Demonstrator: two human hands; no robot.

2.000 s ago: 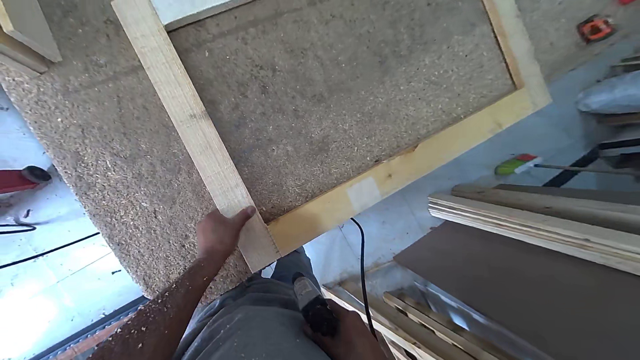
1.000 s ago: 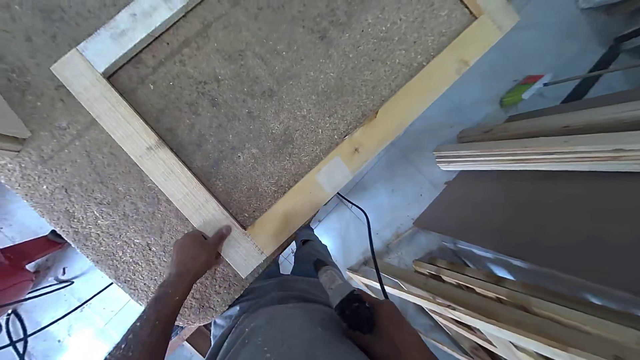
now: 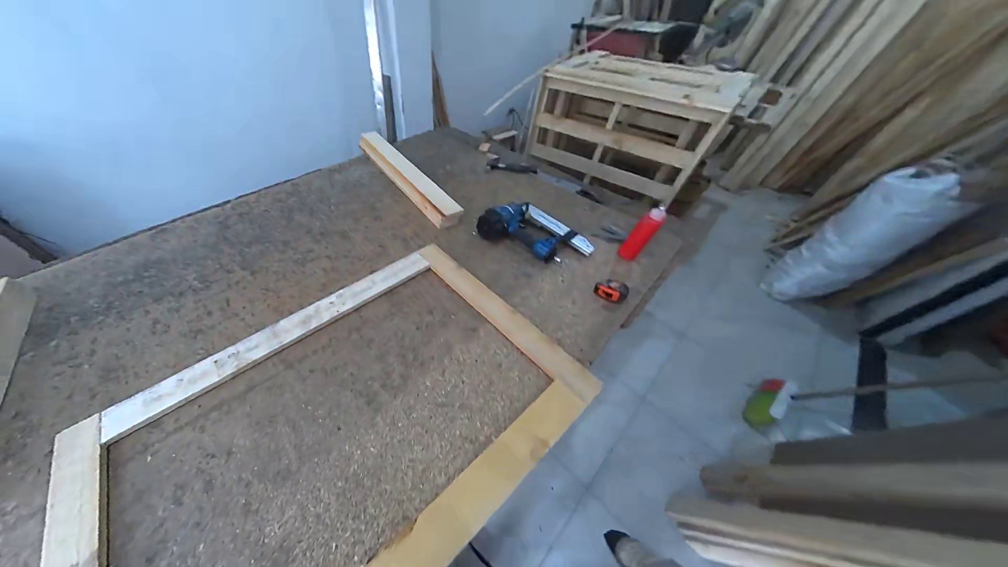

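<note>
Neither my left hand nor my right hand is in view. A rectangular wooden frame (image 3: 504,315) lies flat on the particle-board tabletop (image 3: 315,457), its near corner cut off by the bottom edge. Beyond it rest a blue pneumatic nailer (image 3: 520,228), a red bottle (image 3: 643,234) and an orange-and-black tape measure (image 3: 611,290). A hammer (image 3: 512,165) and pliers (image 3: 613,233) lie there too. Behind the frame is a short length of lumber (image 3: 411,179). At the bottom edge, a dark-tipped object (image 3: 630,549) is partly visible; I cannot tell what it is.
A slatted wooden structure (image 3: 622,126) stands beyond the table. Boards (image 3: 850,102) lean at the upper right, near a plastic-wrapped roll (image 3: 866,228). A green, red and white brush head (image 3: 768,403) is on the tiled floor. Stacked lumber (image 3: 835,528) fills the lower right.
The view has swung up toward the table's far end. My left hand, earlier on the frame's corner, and my right hand, earlier holding a power tool, are out of view.
</note>
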